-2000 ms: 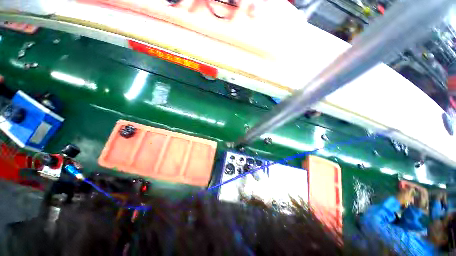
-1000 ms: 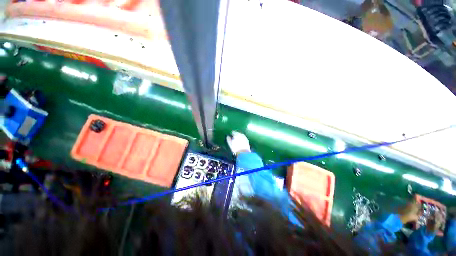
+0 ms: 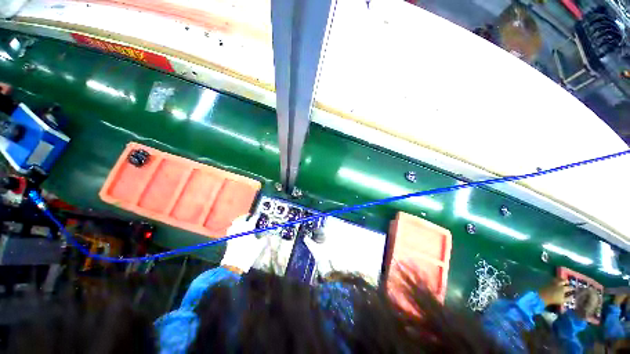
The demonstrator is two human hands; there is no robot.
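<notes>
Small round dark and silver cases (image 3: 282, 209) sit in rows on the left pale flat top of the plate unit, near the grey post's foot. The right pale flat top (image 3: 356, 247) lies beside it. My left hand (image 3: 238, 245), in a white glove, is at the left edge of the plate unit, beside the cases; its fingers are blurred, so its grip is unclear. Dark hair covers the lower part of the picture. Blue cloth shows through the hair below the plates, but my right hand cannot be made out.
A salmon tray (image 3: 181, 190) with a dark round part (image 3: 137, 157) lies left; another tray (image 3: 417, 257) lies right. A grey post (image 3: 297, 90) rises behind the plates. A blue hose (image 3: 376, 202) crosses the view. A blue-white device (image 3: 34, 142) stands far left. A neighbour's hands (image 3: 556, 294) are at right.
The view has shifted slightly. The gloved hand and blue sleeve that reached behind the plates have gone from there. My left glove and sleeve now show at the plate unit's left edge.
</notes>
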